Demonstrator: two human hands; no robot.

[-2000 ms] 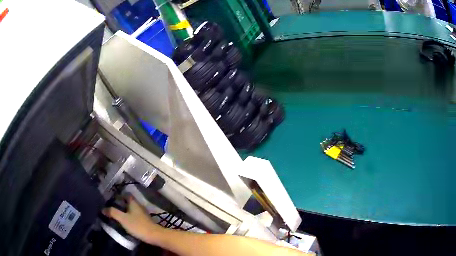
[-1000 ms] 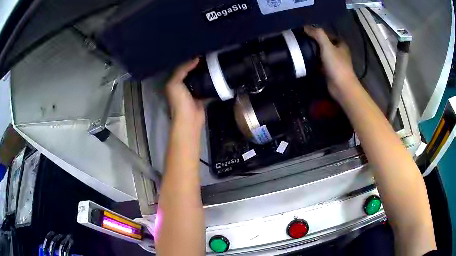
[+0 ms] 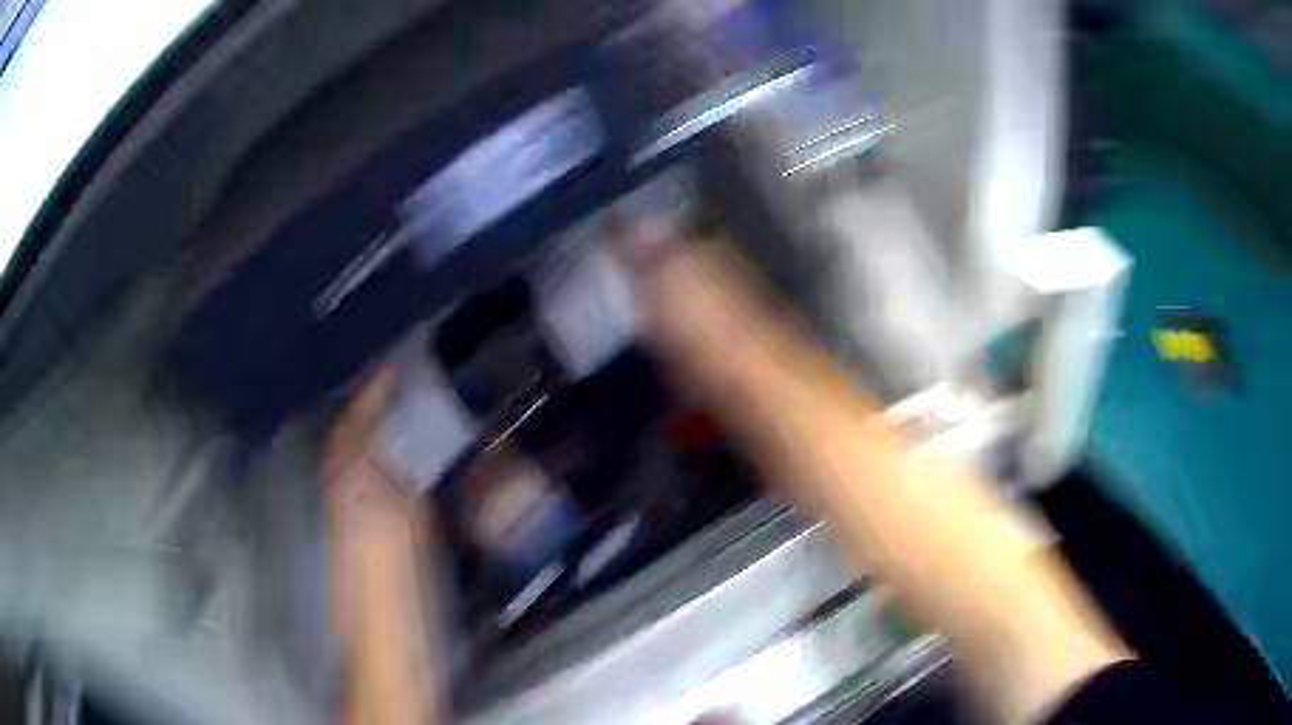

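Note:
The view is strongly blurred. The test box stands open, its dark lid underside [image 3: 269, 326] raised. Inside is a dark test fixture [image 3: 489, 340] with two white pieces, one near each hand. My left hand [image 3: 366, 439] is at the fixture's left end and my right hand [image 3: 659, 269] at its right end, by the right white piece. The blur hides the fingers and whether they grip a black headphone there. A pale brownish rounded piece [image 3: 510, 503] shows below the fixture, with white labels near it.
The box's white front ledge [image 3: 765, 673] runs along the bottom, with a blurred green button beside my right forearm. An upright white sensor bar [image 3: 1063, 354] stands at the right corner. Beyond it is the green belt [image 3: 1219, 482], with a yellow and dark cable bundle [image 3: 1190, 347] on it.
The view has turned and tilted, so the fixture sits further left and the belt shows more at the right. Both hands remain at the fixture's two ends. The picture has become blurred.

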